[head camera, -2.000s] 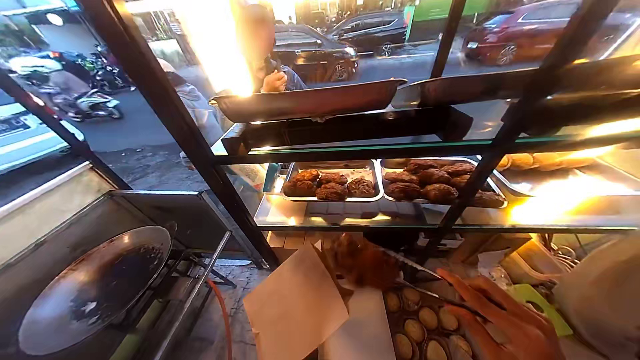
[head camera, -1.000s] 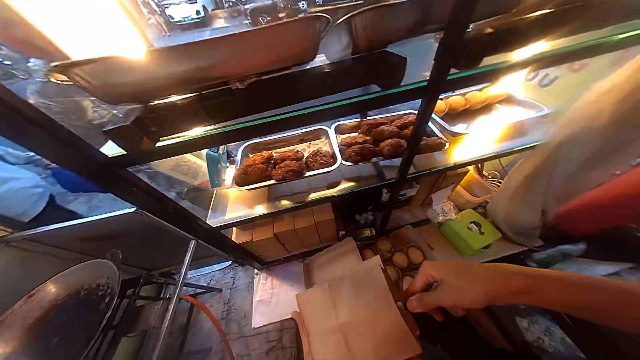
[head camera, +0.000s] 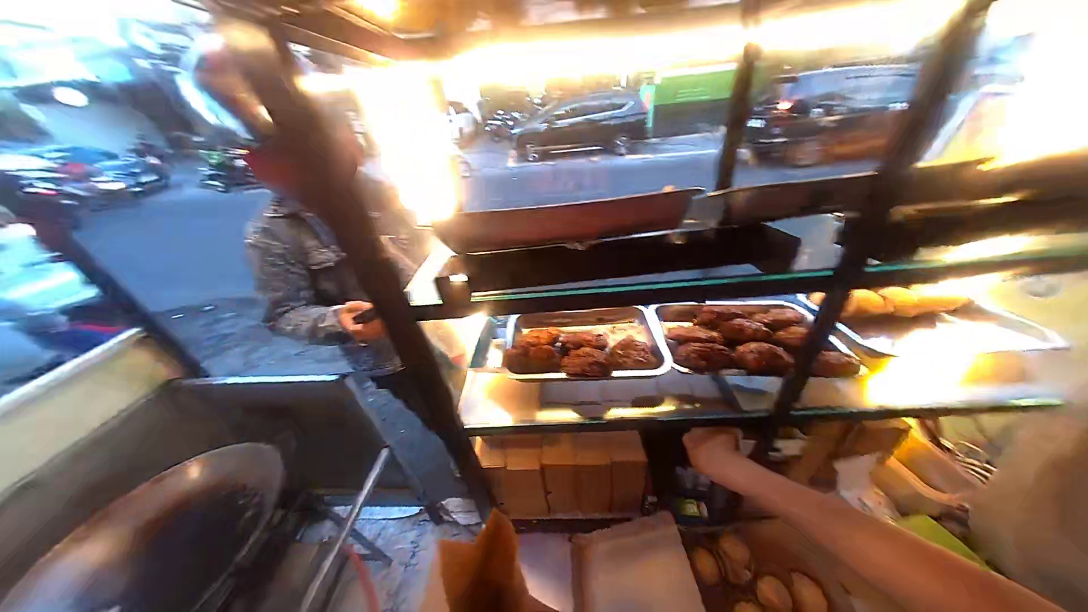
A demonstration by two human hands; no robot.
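Observation:
My right hand [head camera: 714, 446] reaches under the lower glass shelf [head camera: 595, 421], beside a row of upright brown paper packets [head camera: 561, 472]. Its fingers are blurred and partly hidden, so what it touches cannot be told. My left hand is not visible. A brown paper piece [head camera: 489, 565], folded or bag-like, stands at the bottom centre. Right of it lies a pale brown paper sheet [head camera: 637, 565]. Several round, pale brown food pieces [head camera: 773, 591] lie in a container at the bottom right. Above, one metal tray [head camera: 663, 361] and a second metal tray [head camera: 752, 308] hold dark fried pieces.
A large wok [head camera: 153, 535] stands at the lower left, near a metal bar [head camera: 344, 527] and a reddish hose [head camera: 361, 578]. Dark frame posts [head camera: 365, 246] cross the view. Outside stands a person [head camera: 297, 272]. A third tray [head camera: 1020, 336] is at the right.
My right hand has moved from beside the brown paper and round food pieces to under the glass shelf. The view has swung up, showing the street and a person at the left.

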